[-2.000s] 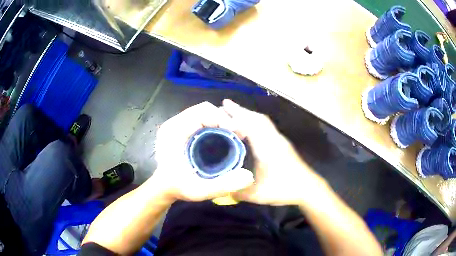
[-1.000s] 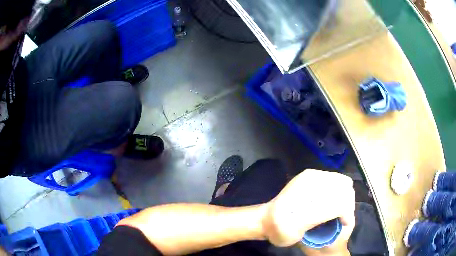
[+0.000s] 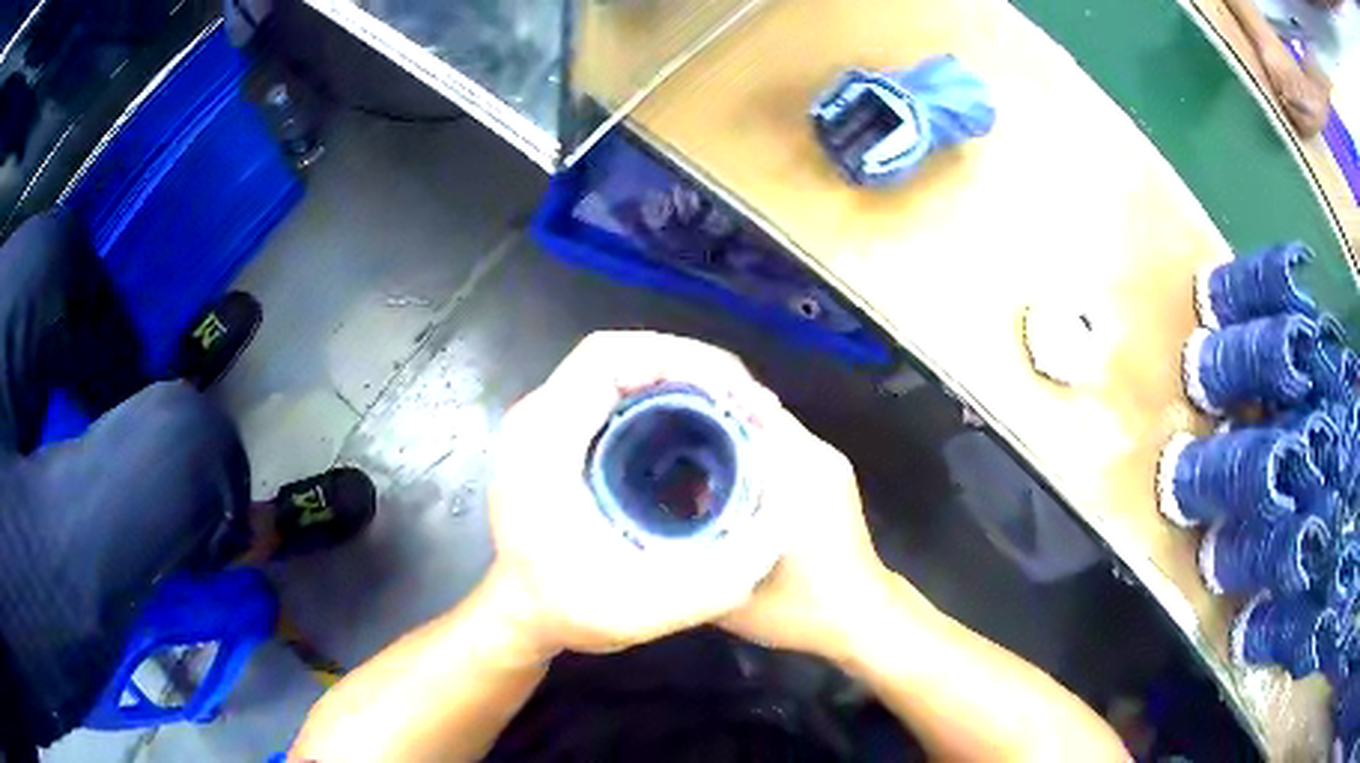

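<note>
A blue shell is held upright between both hands above the lap, its round open mouth facing up at me. My left hand wraps its left side and my right hand wraps its right side; glare washes out the fingers. The lower end of the shell is hidden by the hands. Another blue shell lies on its side on the bench with its notched opening to the left. A loose white ring lies flat on the bench.
Rows of shells with white rings stand on the bench at right, beside the green belt. A clear panel is at the top. A low blue bin is under the bench edge. A seated person's legs and a blue stool are at left.
Compared with one second ago, the view has swung back toward the bench, and both hands now show around the shell at the centre. The loose ring and lying shell remain on the bench.
</note>
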